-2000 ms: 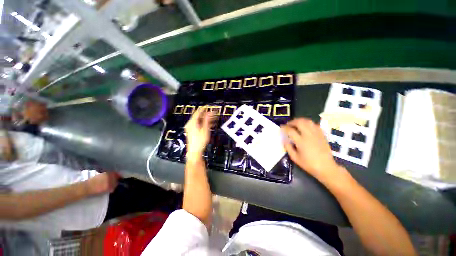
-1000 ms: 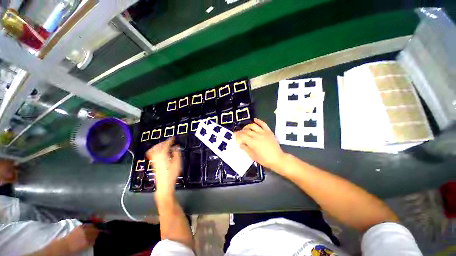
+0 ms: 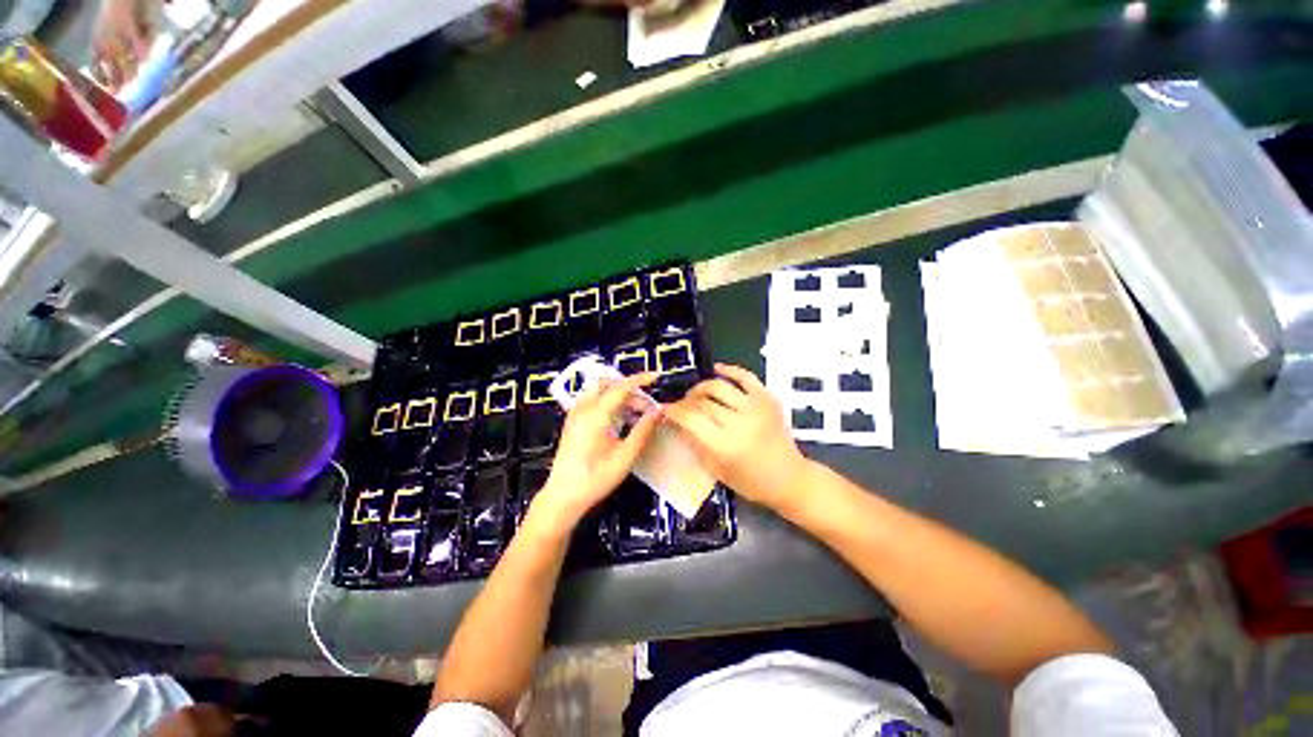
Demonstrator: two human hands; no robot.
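My right hand (image 3: 734, 432) holds a white die-cut adhesive sheet (image 3: 674, 472) over the right part of the black blister tray (image 3: 475, 468). My left hand (image 3: 598, 446) is at the same sheet, its fingertips close to my right fingertips near the sheet's middle. Whether the left fingers pinch a small piece is too blurred to tell. The sheet's far end sticks out beyond my left fingers. Yellow-outlined parts fill much of the tray's two far rows, and two show at the left of the near row.
A used adhesive sheet (image 3: 827, 346) lies right of the tray, then a stack of fresh sheets (image 3: 1008, 346) and a clear plastic bag (image 3: 1202, 238). A purple-rimmed fan (image 3: 278, 432) with a white cord stands left. A metal rail (image 3: 216, 274) crosses upper left. A person's sleeve shows lower left.
My left hand has moved right from the tray's near-left pockets to the sheet and my right fingers. A second yellow outline shows in the near row compared with two seconds ago. The view has shifted right.
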